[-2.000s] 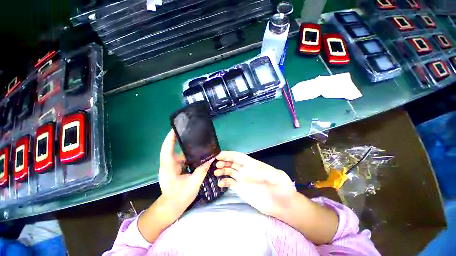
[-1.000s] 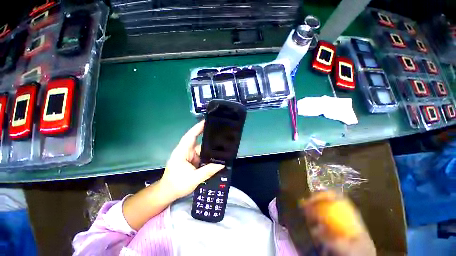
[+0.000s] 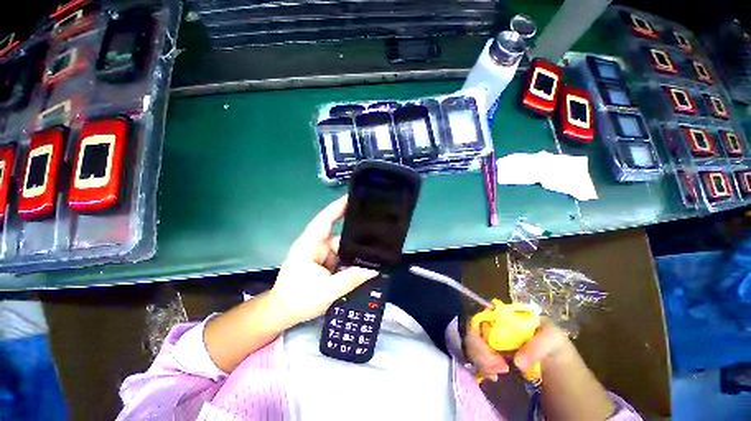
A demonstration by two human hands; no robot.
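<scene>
An open black flip phone is held upright over the lap, dark screen above, white-number keypad below. My left hand is shut on it at the hinge, thumb across the front. My right hand is shut on an orange-yellow handled tool to the right of the phone. Its thin metal shaft points up and left, with the tip near the phone's hinge; whether it touches is unclear. Behind the phone, a clear lens tray holds several black frames with pale centres.
A large tray of red phones is at left, another at far right. A whitish bottle, pink stick, white wipe, two red phones and a narrow lens tray lie behind right. An open carton holds clear scraps.
My right hand has left the phone and taken hold of the orange-yellow tool, then brought it beside the phone. The phone is fully opened and upright in my left hand.
</scene>
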